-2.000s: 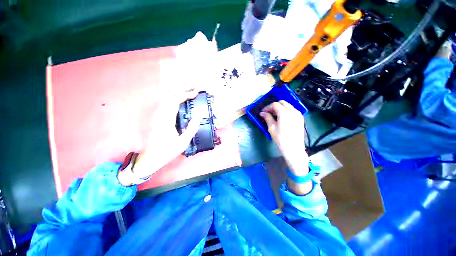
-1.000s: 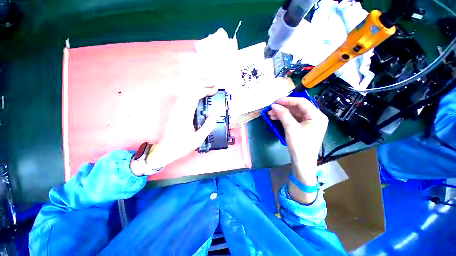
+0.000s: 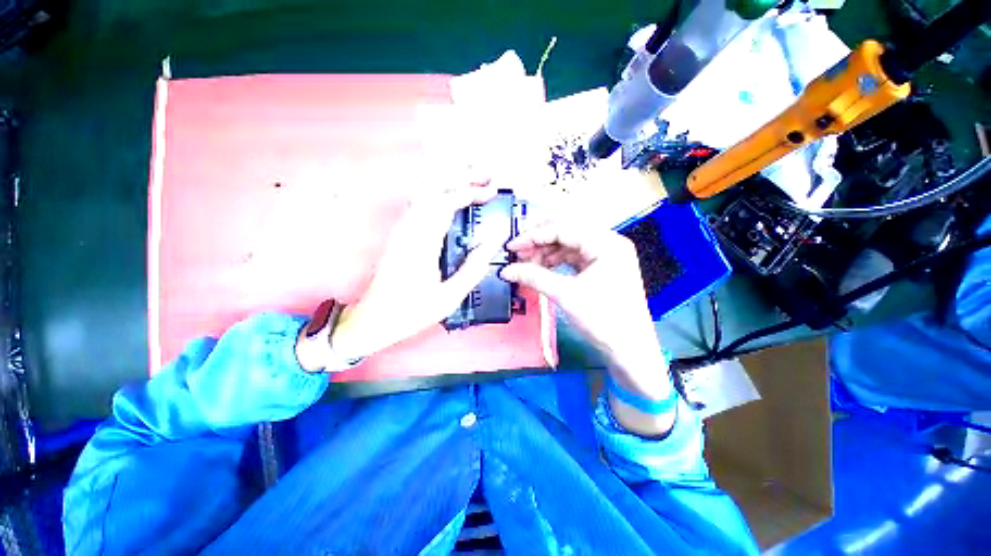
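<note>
A black plastic housing [image 3: 489, 304] is held on the pink-red mat [image 3: 250, 217] near its right edge. My left hand [image 3: 418, 261] grips the housing, with its thumb across the top. My right hand [image 3: 576, 277] is at the housing's right edge, thumb and fingertips close together. Whether a small part is between them is too small to tell. The blue screw tray [image 3: 690, 285] with dark grains lies right of my right hand.
An orange screwdriver [image 3: 799, 122] and a grey dispensing syringe [image 3: 657, 81] hang above the tray. White speckled paper [image 3: 587, 196] lies behind the housing. Black housings [image 3: 761, 234] lie at the right. A brown carton [image 3: 777, 434] stands beside the bench. Another person's blue sleeve [image 3: 973, 282] is at the right edge.
My right hand has moved left from the blue tray to the housing's right edge. My left hand still holds the housing. The whole view has shifted somewhat.
</note>
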